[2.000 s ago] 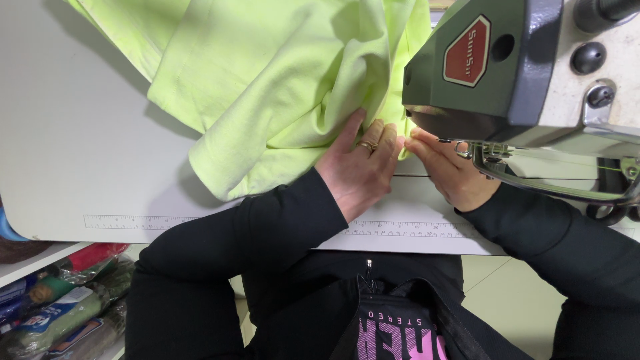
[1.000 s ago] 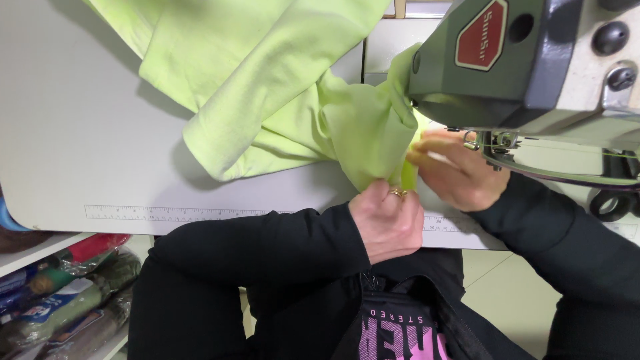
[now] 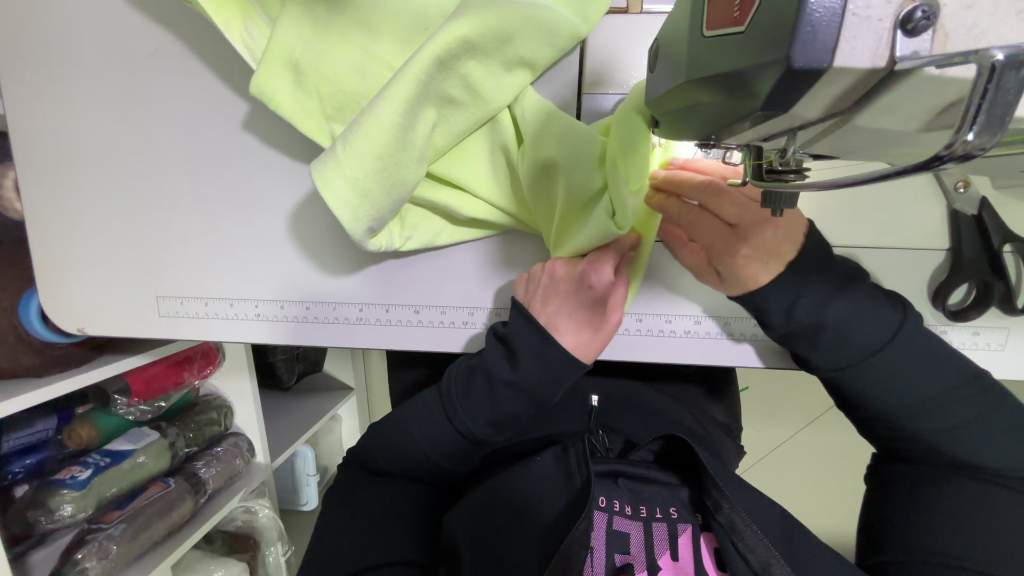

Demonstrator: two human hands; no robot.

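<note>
Lime-green knit fabric (image 3: pixel 472 136) lies bunched over the left and middle of the sewing table and runs under the head of an industrial sewing machine (image 3: pixel 744 72). My left hand (image 3: pixel 580 292) grips a fold of it near the table's front edge, its fingertips partly hidden by the cloth. Just below the lit needle area, my right hand (image 3: pixel 724 224) rests with its fingertips on the strip of fabric; whether it pinches the cloth is not clear. The needle and presser foot are mostly hidden.
Black-handled scissors (image 3: pixel 972 264) lie on the table at the right. A printed ruler (image 3: pixel 336 313) runs along the front edge of the table. Below left, a white shelf (image 3: pixel 308 420) stands beside several wrapped thread cones (image 3: pixel 104 476). A blue-rimmed spool (image 3: pixel 44 320) sits by the left corner.
Since two seconds ago, my left hand has moved toward the table's front edge, away from beside the machine head, and part of the fabric now extends nearer that edge. My right hand stays near the needle.
</note>
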